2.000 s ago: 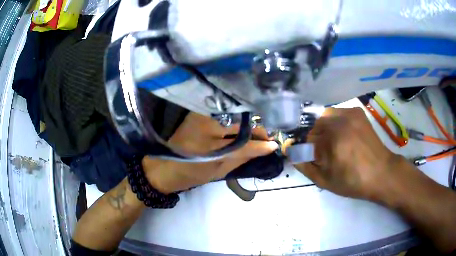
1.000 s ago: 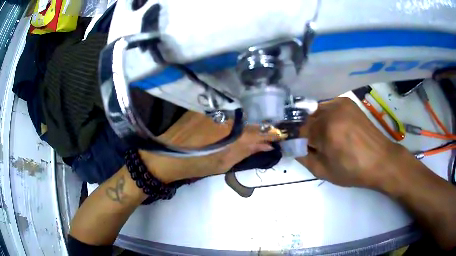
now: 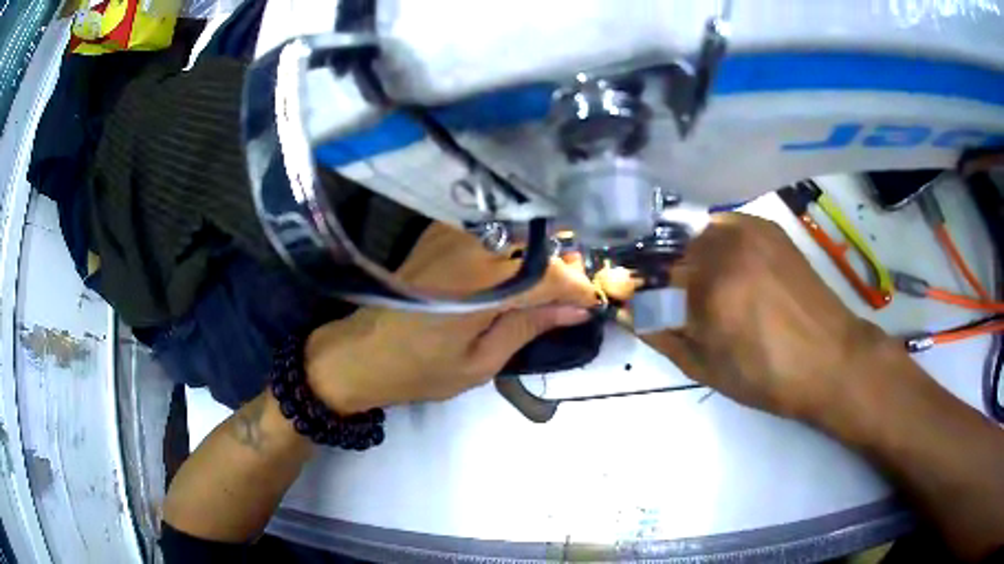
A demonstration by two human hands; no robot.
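Note:
The white sewing machine head [image 3: 484, 66] with a blue band fills the upper middle. My left hand [image 3: 462, 331] lies under it, its fingertips pressed on a dark cloth piece [image 3: 559, 342] close to the needle area. My right hand [image 3: 765, 314] is curled on the other side of the needle area, its fingertips partly hidden behind the grey-capped knob [image 3: 611, 198] and other metal parts. I cannot tell what the right fingers hold. The needle and presser foot are mostly hidden.
Striped dark cloth [image 3: 165, 165] and navy denim [image 3: 226, 331] are heaped at the left. Snips with yellow and orange handles [image 3: 842, 248], an orange cable [image 3: 958, 292] and a dark flat object [image 3: 905, 185] lie at the right. A measuring strip [image 3: 617, 549] runs along the table's front edge [image 3: 771, 529].
The left fingertips and the dark cloth have shifted slightly left from the needle area. The right hand stays beside the needle area with small finger changes. The view has shifted a little.

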